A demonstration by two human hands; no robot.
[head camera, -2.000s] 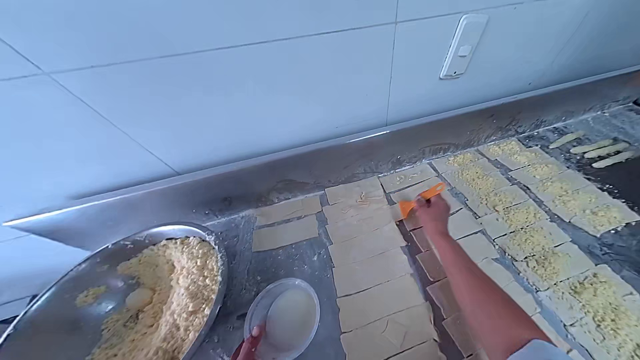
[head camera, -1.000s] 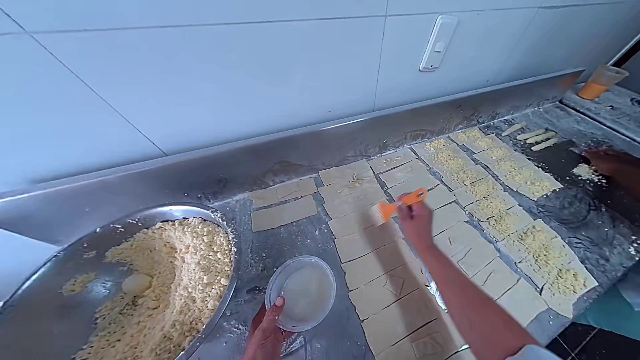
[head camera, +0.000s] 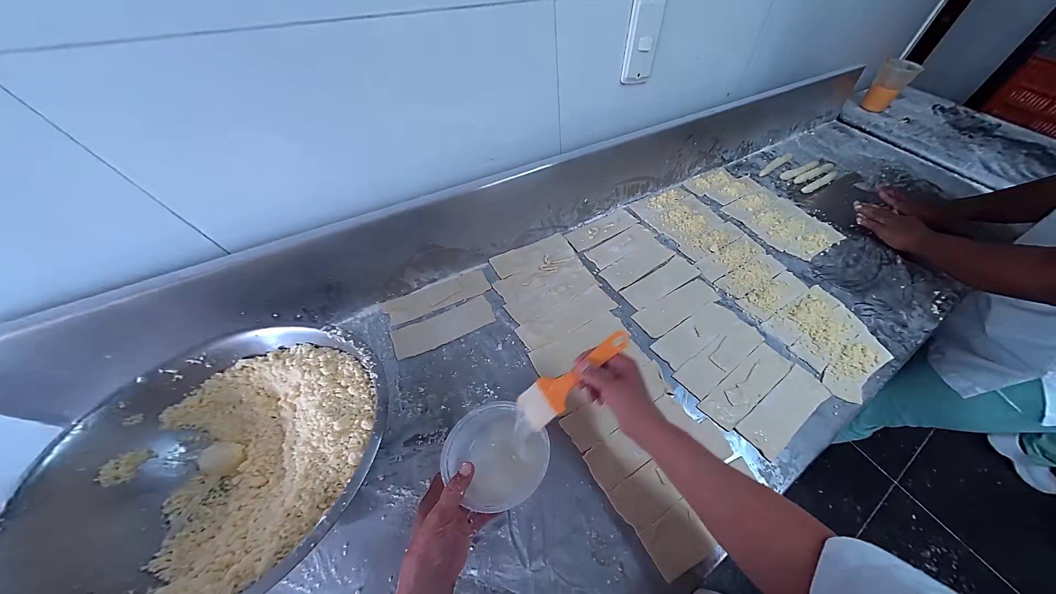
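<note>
My right hand [head camera: 615, 384] grips an orange-handled pastry brush [head camera: 565, 389], its pale bristles over the right rim of a clear plastic tub [head camera: 495, 458] of whitish liquid. My left hand [head camera: 441, 528] holds that tub at its lower left, thumb on the rim. Rows of thin rectangular dough pieces [head camera: 549, 293] lie on the floured metal table [head camera: 445, 379] beyond and right of the tub. Those farther right carry crumbly pale yellow filling [head camera: 751, 268]. At left, a wide metal bowl [head camera: 91, 445] contains more crumbly filling [head camera: 322, 404] and a rounded pale piece.
A co-worker's hands [head camera: 903, 219] rest on the floured table at right, near several thin dough rolls [head camera: 799, 172]. A cup of orange content [head camera: 891, 85] stands at the back right. A metal backsplash [head camera: 462, 206] runs along the tiled wall, which has a switch plate [head camera: 643, 41].
My right hand has brought the brush from over the dough pieces to the tub. My left hand still holds the tub. The view has shifted right, showing more of the co-worker.
</note>
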